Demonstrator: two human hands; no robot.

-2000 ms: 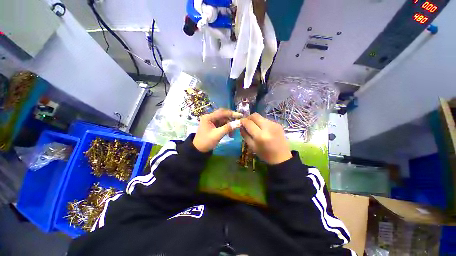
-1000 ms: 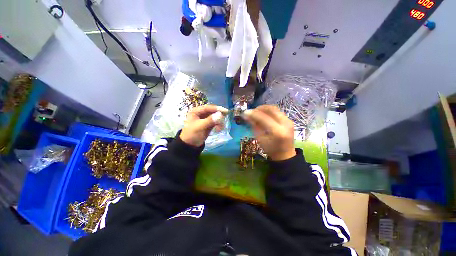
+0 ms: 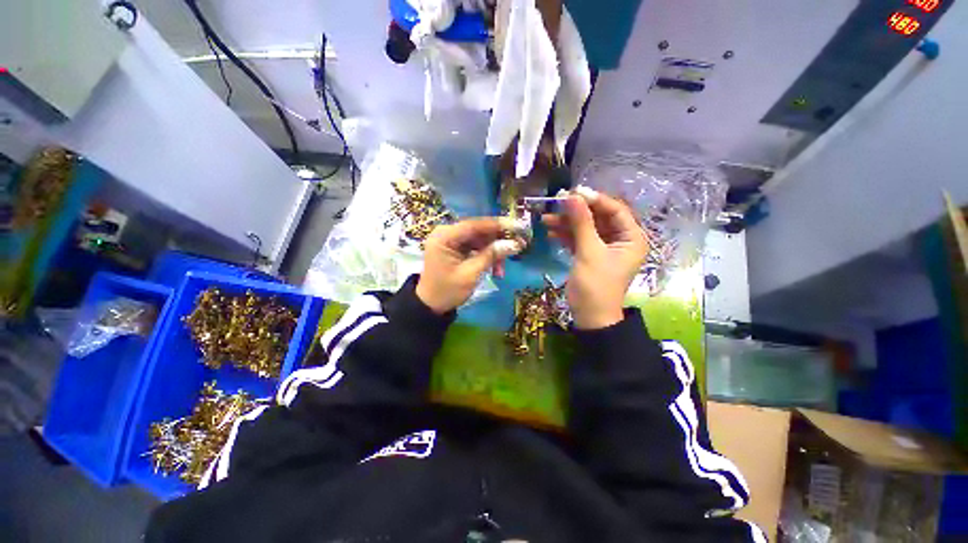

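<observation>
My right hand pinches a thin silvery rod between whitish-covered fingertips; the rod points left, level, over the fixture. My left hand is at the fixture, its whitish-covered fingertips closed together at its left side; a brass part between them is too small to tell. The fixture is partly hidden by the fingers. A heap of joined pieces, gold with silvery stems, lies on the green mat below the hands.
Brass parts lie on a clear bag at left. A clear bag of rods lies at right. White cloth strips hang above the fixture. Blue bins with metal pieces stand lower left, an open carton lower right.
My left hand has moved right to the fixture. My right hand has moved up and right, and a rod now shows in its fingers. The heap is more exposed than two seconds ago.
</observation>
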